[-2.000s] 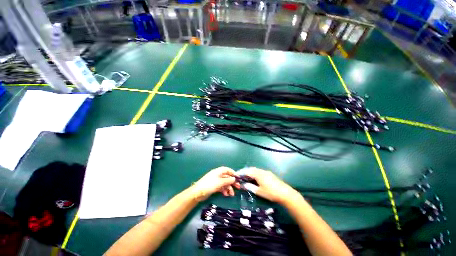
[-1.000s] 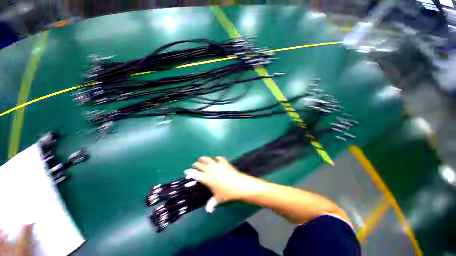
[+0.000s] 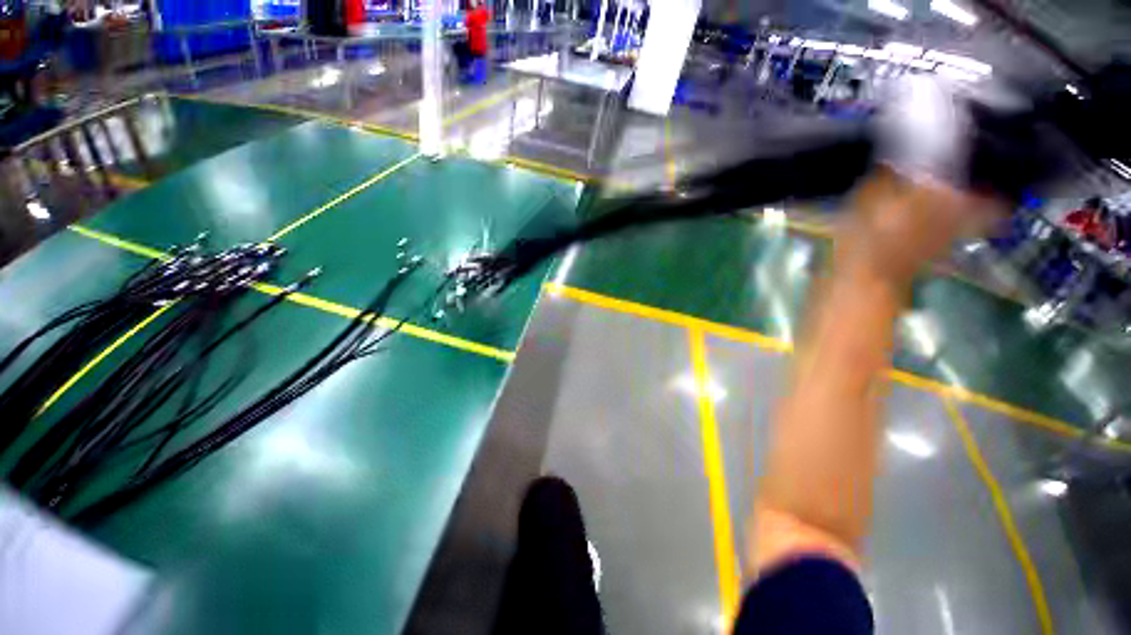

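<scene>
My right hand [image 3: 924,155] is raised at the upper right, blurred, closed around a bundle of black wire harnesses [image 3: 744,180]. The bundle stretches left from the hand, and its pale-tipped ends [image 3: 478,275] hang at the bench's right edge. Other black harnesses [image 3: 137,360] lie on the green bench at the left, with white-marked ends toward the back. A white sheet [image 3: 62,577] shows at the lower left corner. My left hand is not in view.
The green bench [image 3: 285,496] ends at a slanting edge beside a grey floor with yellow lines [image 3: 707,434]. A white post [image 3: 430,87] stands behind the bench. A person in red [image 3: 478,31] and metal tables [image 3: 577,75] are farther back. My leg [image 3: 552,558] is below.
My right hand has lifted the near harness bundle off the bench and moved it to the upper right. The view has swung right. My left hand has left the picture.
</scene>
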